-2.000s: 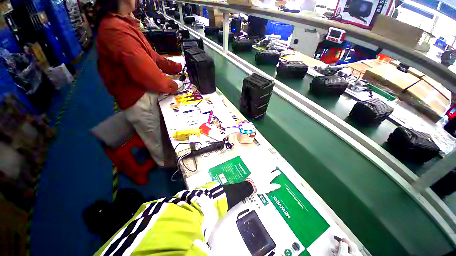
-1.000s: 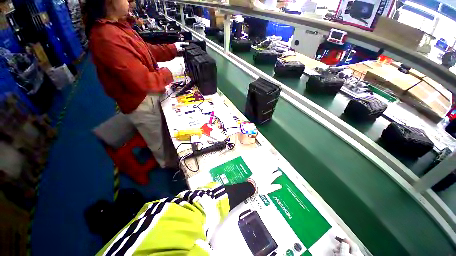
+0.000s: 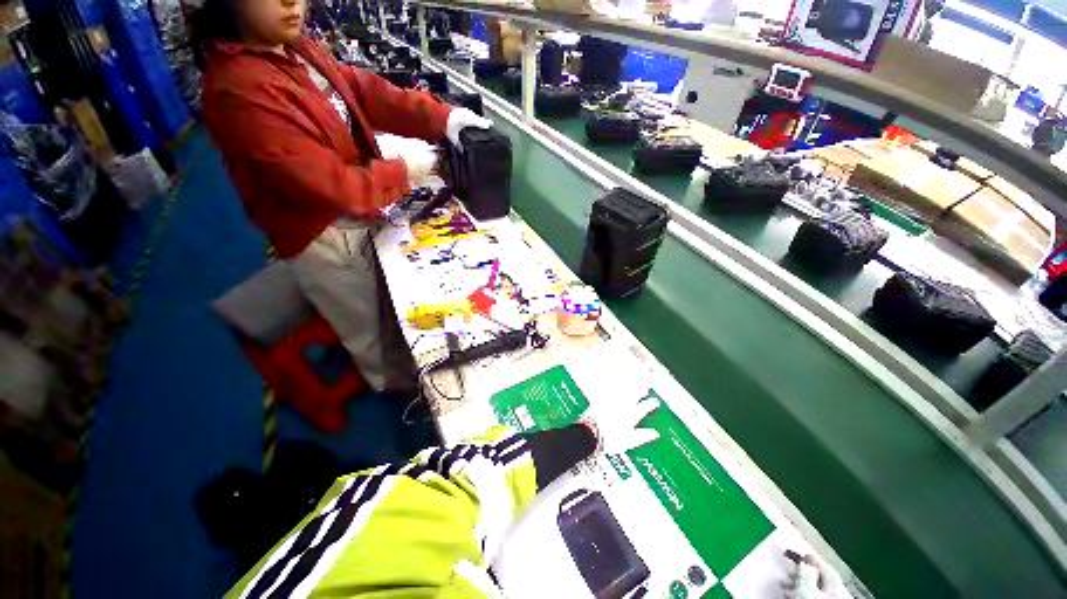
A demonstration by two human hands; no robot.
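Observation:
My left hand (image 3: 626, 433), in a white glove below a dark cuff and yellow-green striped sleeve, lies flat on the printed carton (image 3: 702, 497) on the bench. Its thumb and fingers are apart, with nothing visible in it. My right hand (image 3: 807, 579), also in a white glove, is at the bottom right and cut off by the edge. A small dark bit shows at its fingertips; I cannot tell if it is held. A black speaker cabinet (image 3: 626, 240) stands upright on the near green conveyor belt, beyond the bench edge.
A person in red (image 3: 293, 152) stands at the left with gloved hands at another black cabinet (image 3: 482, 173). A dark corded tool (image 3: 491, 346), a yellow tool (image 3: 439, 314) and a small multicoloured box (image 3: 579, 307) lie on the bench. Several black speakers (image 3: 933, 312) sit on the far belt.
The upright cabinet on the near belt has moved towards me and right. The far-belt speakers have shifted left. The person in red has turned and put a hand on a cabinet's top. My hands look still.

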